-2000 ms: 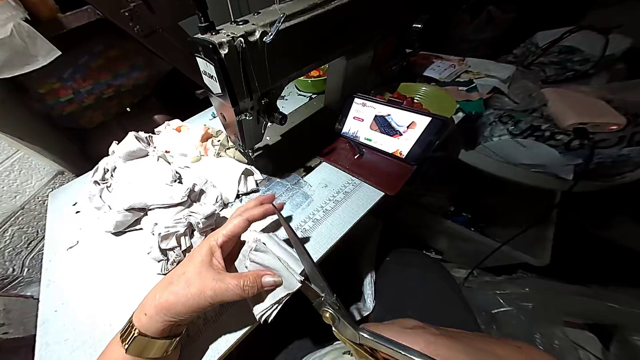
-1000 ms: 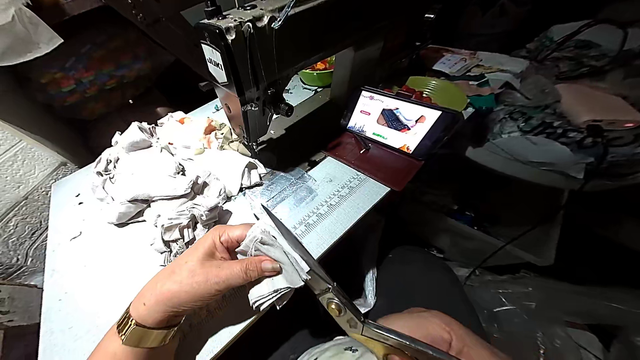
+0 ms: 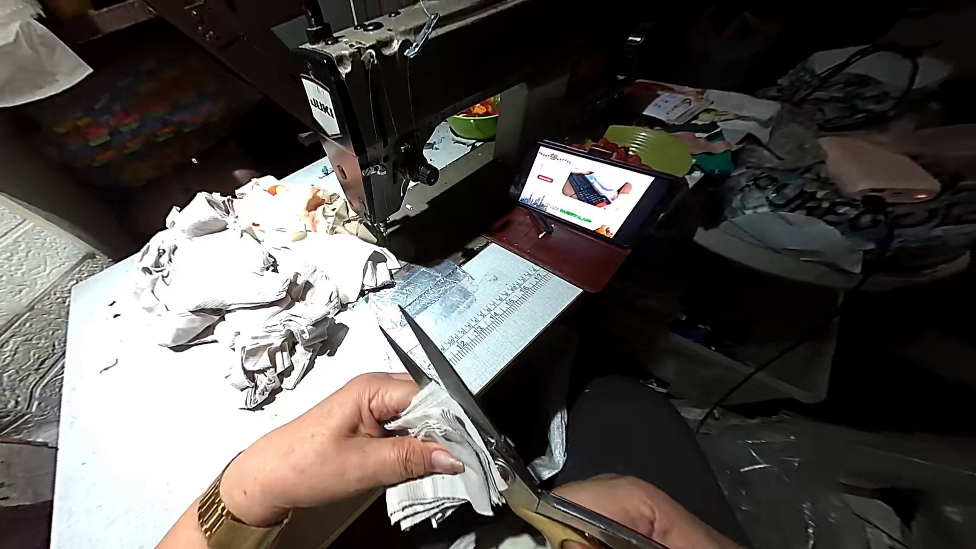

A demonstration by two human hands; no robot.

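My left hand (image 3: 343, 450), with a gold-coloured watch at the wrist, pinches a folded stack of pale fabric pieces (image 3: 450, 488) between thumb and fingers. In my right hand (image 3: 633, 503), low in the view, are metal fabric scissors (image 3: 507, 461); their handles are partly hidden. The blades stand apart and point up and left, with the upper part of the fabric stack between or against them. A heap of crumpled whitish fabric pieces (image 3: 229, 274) lies on the sewing table (image 3: 152, 442), left of the Juki sewing machine's needle area (image 3: 381, 206).
A phone (image 3: 587, 191) in a dark red folding case stands at the table's right edge. Ruler markings (image 3: 496, 313) run along that edge. Behind it are a green bowl (image 3: 476, 126) and a green plate (image 3: 656, 149). Cloth and a pinkish power bank (image 3: 877, 168) lie at the right, with a dangling cable.
The scissor blades, nearly together one second ago, have spread apart. The left hand's fingers, extended two seconds ago, have curled in around the fabric stack.
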